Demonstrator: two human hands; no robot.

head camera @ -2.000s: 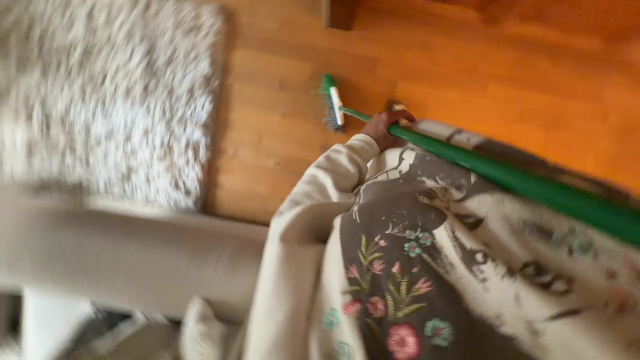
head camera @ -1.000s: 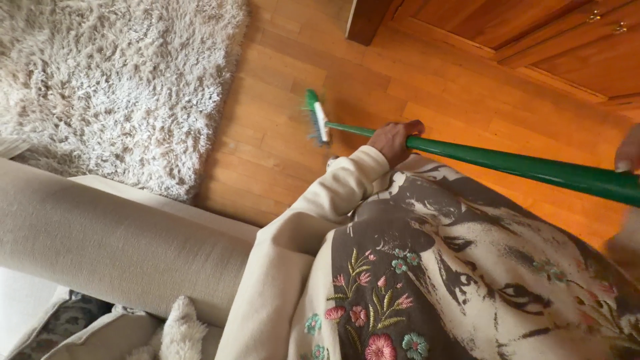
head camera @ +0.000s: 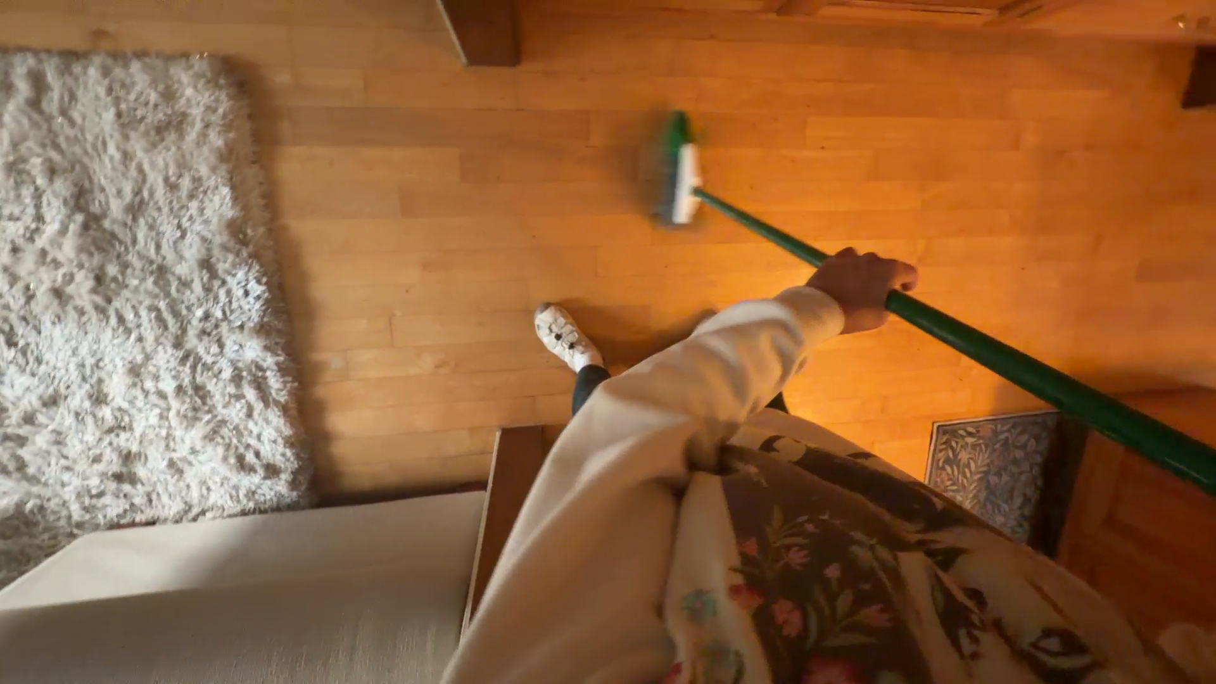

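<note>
My left hand (head camera: 863,288) is closed around the green broom handle (head camera: 1026,369), part-way along it. From there the handle slants up and left to the broom head (head camera: 682,176), which is green and white with darker bristles and lies against the wooden floor, slightly blurred. The upper end of the handle runs out of the frame at the right. My right hand cannot be made out. A cream sleeve and a floral printed top cover much of the lower view.
A shaggy light rug (head camera: 142,285) lies at the left, above a beige sofa (head camera: 256,579). A dark wooden leg (head camera: 483,33) stands at the top. At the lower right is a patterned mat (head camera: 993,465). My white shoe (head camera: 567,335) is on the floor.
The view has shifted, now showing my shoe and the patterned mat. Fingers at the right edge one second ago are out of view. My left hand still grips the handle.
</note>
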